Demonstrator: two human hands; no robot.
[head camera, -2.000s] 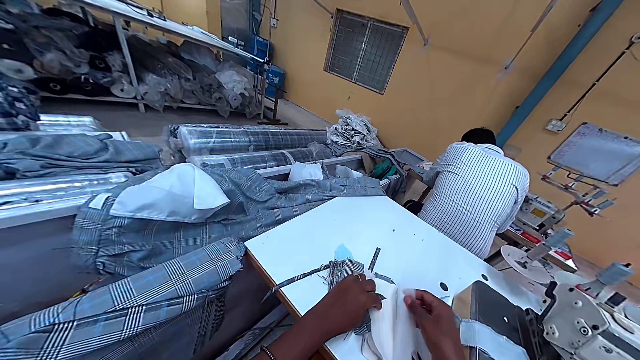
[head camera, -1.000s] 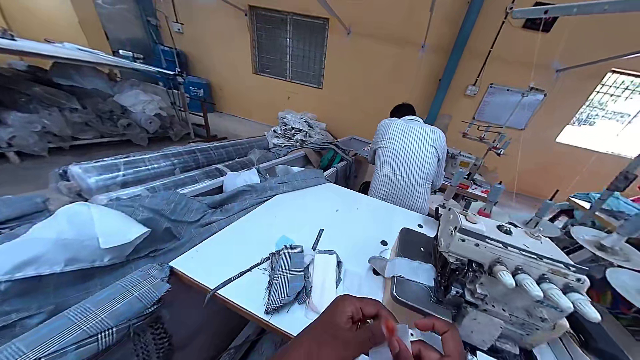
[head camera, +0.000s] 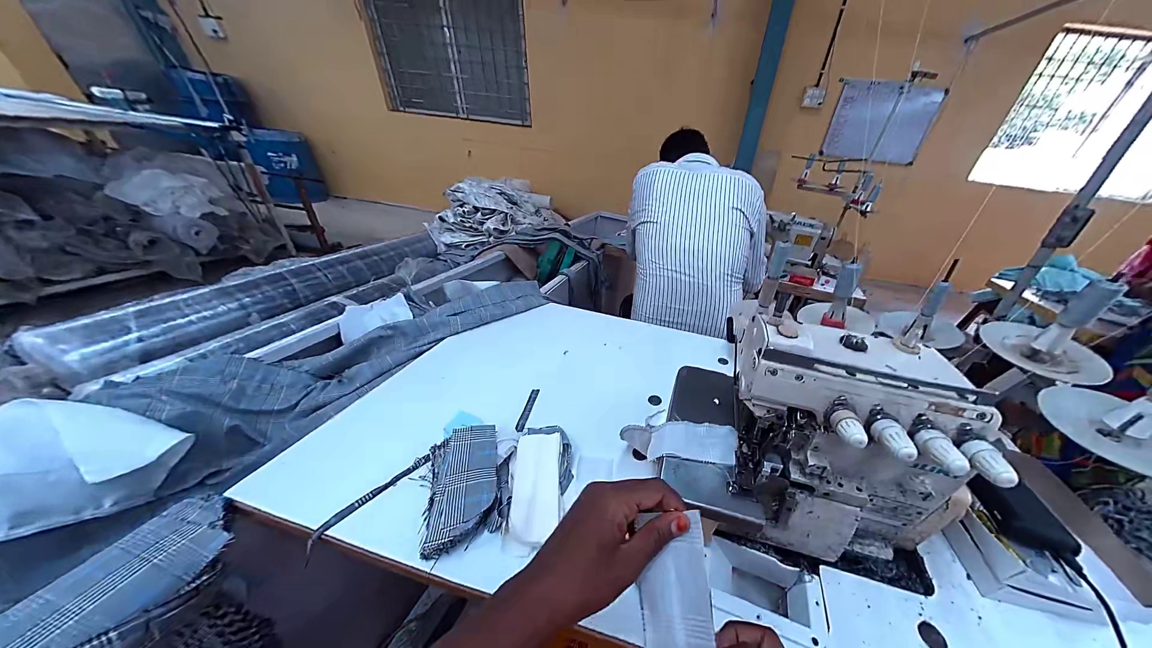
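Pinched between its thumb and fingers, my left hand (head camera: 621, 531) holds the top of a white fabric strip (head camera: 675, 585) at the table's front edge. Only the fingers of my right hand (head camera: 749, 634) show at the bottom edge, beside the strip's lower part; whether they grip it is hidden. Right of my hands stands an overlock sewing machine (head camera: 864, 396), with a pale fabric piece (head camera: 693, 443) lying on its plate. Left of my hands, plaid fabric pieces (head camera: 461, 490) and a folded white piece (head camera: 535, 486) lie on the white table (head camera: 360, 450).
A person in a striped shirt (head camera: 697, 243) sits with their back to me beyond the table. Plastic-wrapped fabric rolls (head camera: 225, 306) and draped grey plaid cloth (head camera: 234, 396) lie at left. Thread cones on round stands (head camera: 1044, 351) are at right.
The view has swung right. The plaid and white pieces, under my hands two seconds ago, now lie apart from them on the table. My hands are nearer the table's front edge by the machine.
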